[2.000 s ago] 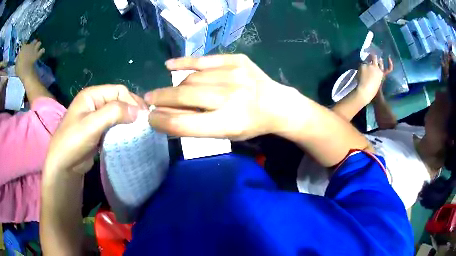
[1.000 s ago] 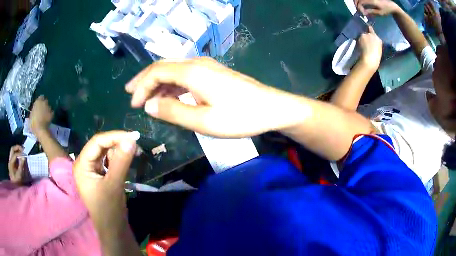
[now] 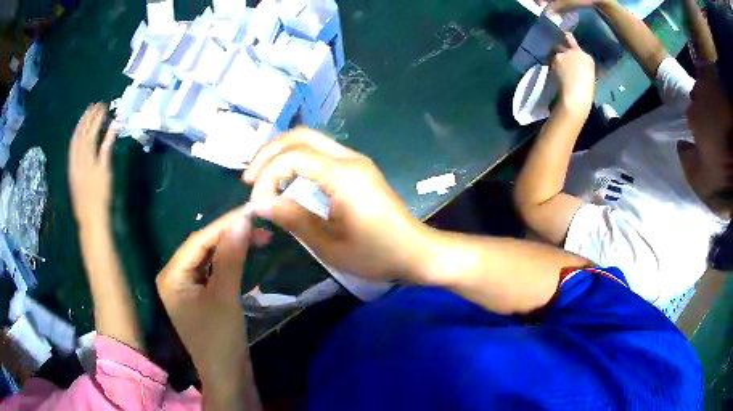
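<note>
My left hand (image 3: 210,281) and my right hand (image 3: 341,213) meet at their fingertips above the bench, near the middle. A tiny whitish piece, seemingly a small sticker (image 3: 249,210), shows blurred at the left fingertips. The right fingers are curled, and whether they grip it is hidden. A white rectangular sheet or carton (image 3: 362,285) lies under my right hand and wrist; a white patch also shows between the fingers. A thin whitish sheet (image 3: 269,299) lies at the bench edge beside my left hand.
White and pale blue cartons (image 3: 233,80) with open flaps stand beyond my hands. A coworker's hand (image 3: 90,160) reaches towards them from the left. A white slip (image 3: 436,184) lies near the bench edge. Another coworker's hands (image 3: 572,68) work at right.
The held label sheet has left my left hand. My hands came apart, then met again at the fingertips. The cartons appear further left in view, and the coworker's hand at left has reached towards them.
</note>
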